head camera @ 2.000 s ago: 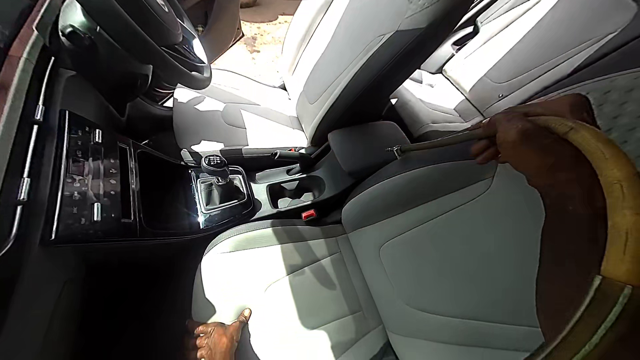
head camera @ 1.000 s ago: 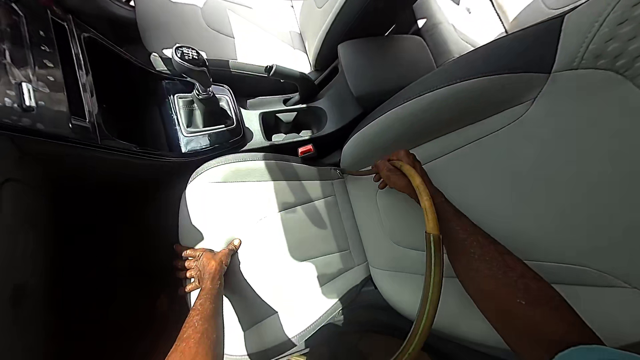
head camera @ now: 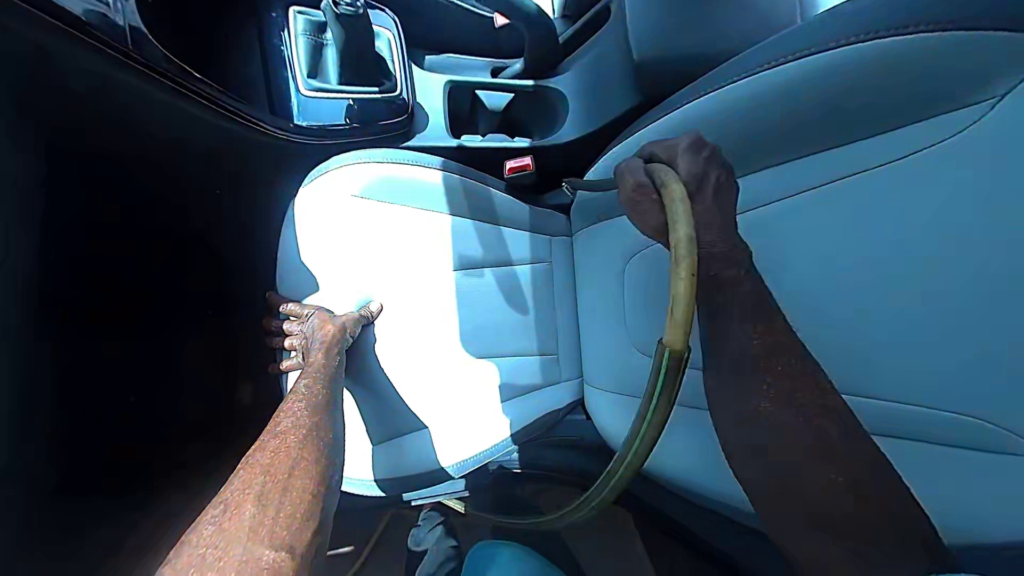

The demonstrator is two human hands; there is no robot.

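Note:
My left hand (head camera: 320, 332) rests on the front edge of the light car seat cushion (head camera: 416, 304), fingers spread over the edge and thumb on top. At the backrest's inner side, my right hand (head camera: 680, 188) is closed around the end of a yellowish hose (head camera: 680, 264), whose lower part has a dark green-striped sleeve. From that fist a thin dark nozzle (head camera: 590, 185) with a metal tip points into the gap between the cushion, the backrest (head camera: 840, 288) and the console, just behind the red seat belt buckle (head camera: 519, 166). The hose curves down past the seat's outer side.
Beyond the cushion runs the centre console with a gear lever (head camera: 352, 48), a cup holder (head camera: 508, 110) and the handbrake (head camera: 536, 40). A dark footwell (head camera: 136, 320) lies left of the seat. Near the bottom edge, part of a shoe or clothing shows beside the door sill.
My right hand has brought the hose and nozzle from high by the backrest down to the gap near the buckle. My left hand stays on the cushion's front edge. The view has moved closer.

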